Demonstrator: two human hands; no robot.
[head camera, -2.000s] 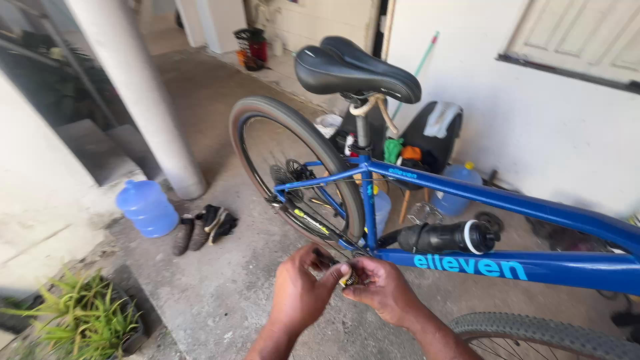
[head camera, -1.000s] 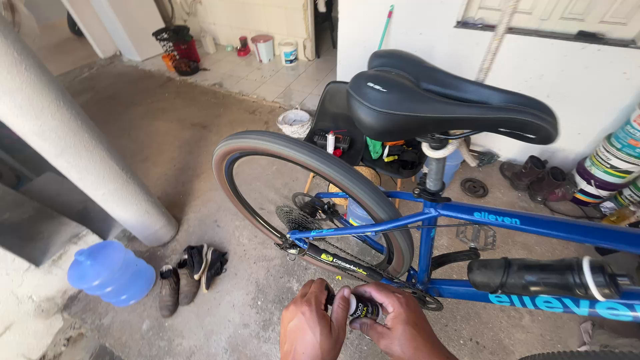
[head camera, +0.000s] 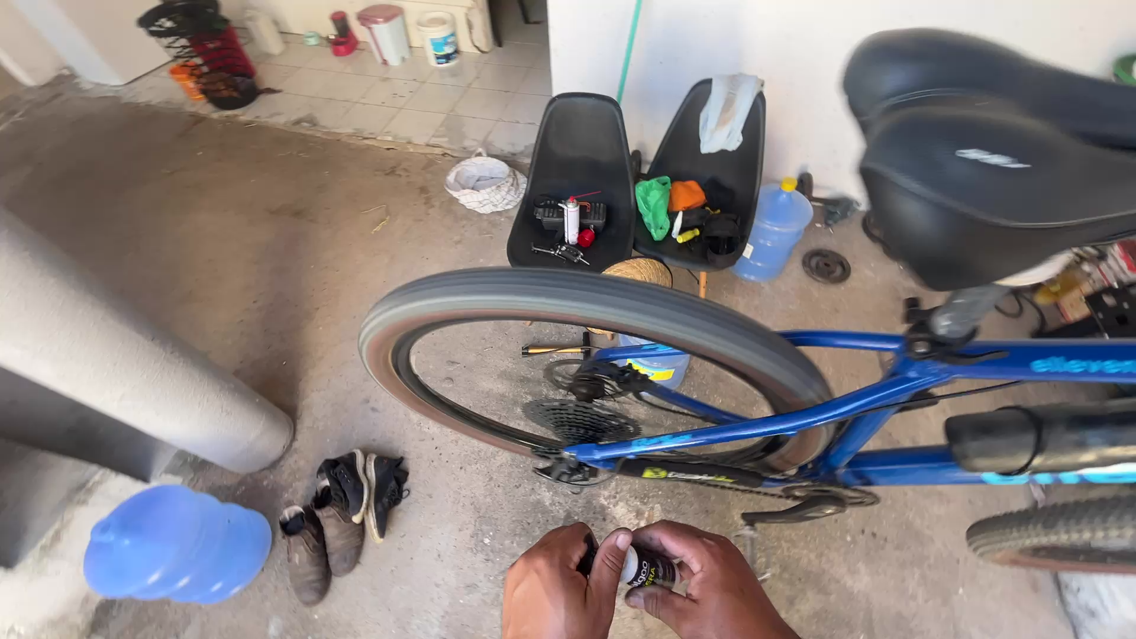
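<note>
My right hand is closed around a small dark bottle with a light top and writing on it. Beside it my left hand has its thumb against the bottle's light end and its fingers curled on something dark, mostly hidden. Just beyond both hands stands a blue bicycle, its frame running to the right. The rear wheel's tire, cassette and rear derailleur are in view, with a crank arm right of the hands. A black saddle fills the upper right.
Two black chairs hold a spray can, tools and bags. A blue water jug and several shoes are on the floor at left, near a white column. Another jug stands by the wall.
The view has swung, with the rear wheel now larger and the chairs in full sight. Both hands stay together at the small bottle.
</note>
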